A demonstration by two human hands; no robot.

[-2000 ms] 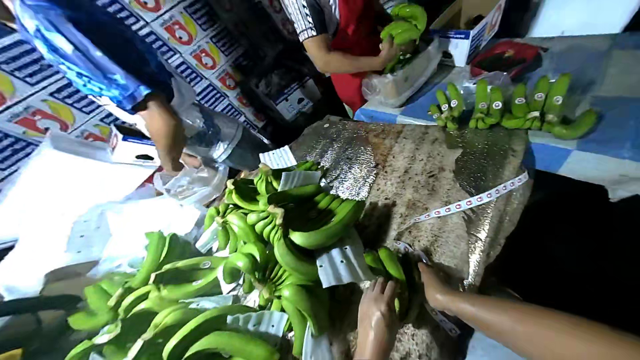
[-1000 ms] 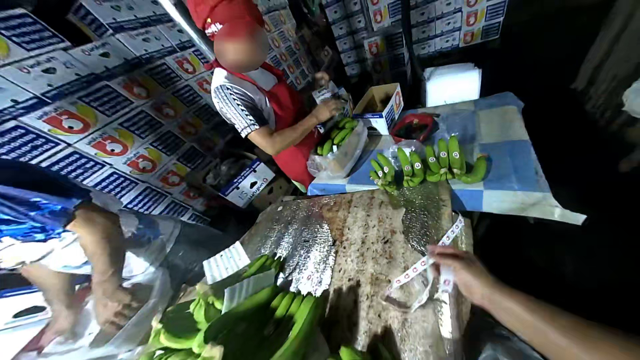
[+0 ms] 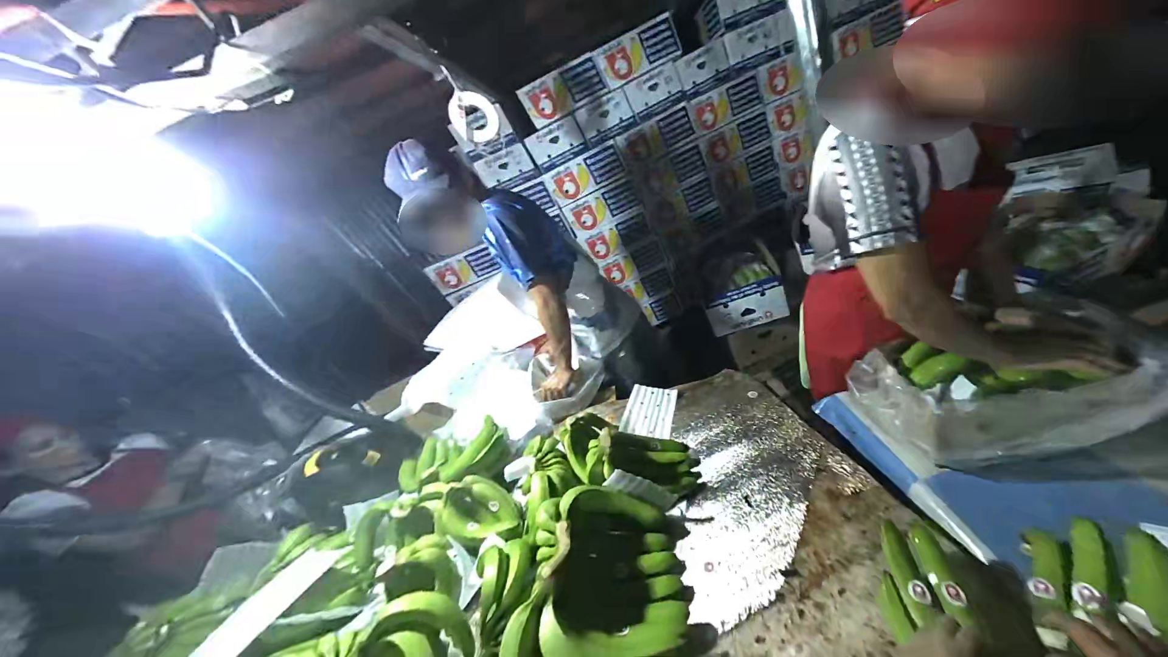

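At the bottom right, my left hand [image 3: 940, 637] is at the lower end of a small cluster of green bananas [image 3: 923, 568] bearing round stickers, and appears to hold it. My right hand [image 3: 1095, 634] is partly cut off by the bottom edge, with its fingers against the base of another stickered banana cluster [image 3: 1090, 561]; whether it grips the fruit is not clear. Many green banana clusters [image 3: 616, 570] are heaped on the left part of the worn table [image 3: 826, 557], with white padding sheets [image 3: 650, 411] among them.
Across the table a person in blue [image 3: 529, 237] handles a plastic bag [image 3: 570, 383]. At the right, a person in a red apron [image 3: 858, 319] reaches over bananas in clear plastic [image 3: 985, 424] beside a blue-and-white cloth [image 3: 995, 511]. Printed cartons [image 3: 593, 182] are stacked behind.
One second ago my right hand held a strip of stickers over the table; now it is at the stickered bananas. My left hand has come into view with a cluster. The view has swung strongly left.
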